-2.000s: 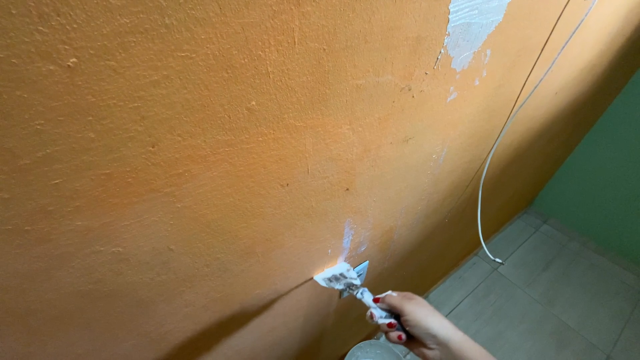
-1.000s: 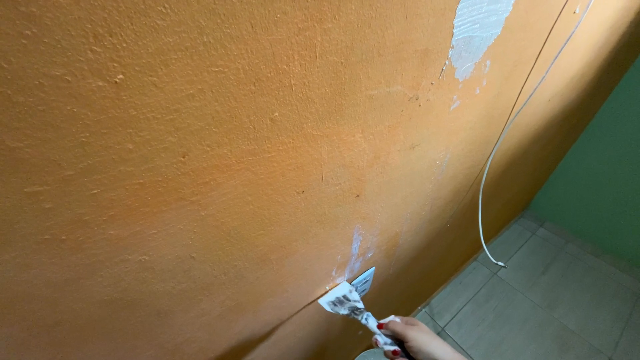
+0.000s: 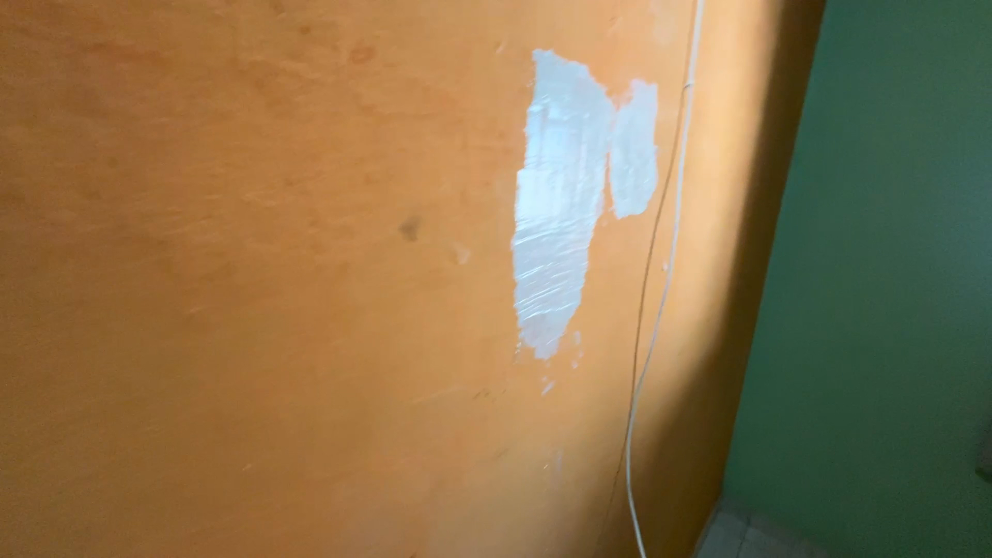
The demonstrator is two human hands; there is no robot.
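Neither of my hands is in the head view at this moment, and no tool shows either. The orange painted wall [image 3: 310, 310] fills most of the view. On it, right of the middle, is a large whitish patch of filler [image 3: 558, 194], smooth above and ridged lower down, narrowing to a ragged bottom end. A smaller whitish patch [image 3: 634, 151] lies close to its upper right side. Small white specks dot the wall below the large patch. The picture is slightly blurred.
A thin white cable [image 3: 665, 294] hangs down the orange wall, right of the patches, and casts a shadow line. A green wall [image 3: 876, 271] meets the orange one at the right corner. Pale floor tiles [image 3: 725, 531] show at the bottom right.
The view has swung up the wall, bringing both patches fully into sight. My hand with the putty knives, low on the wall before, has dropped out of view.
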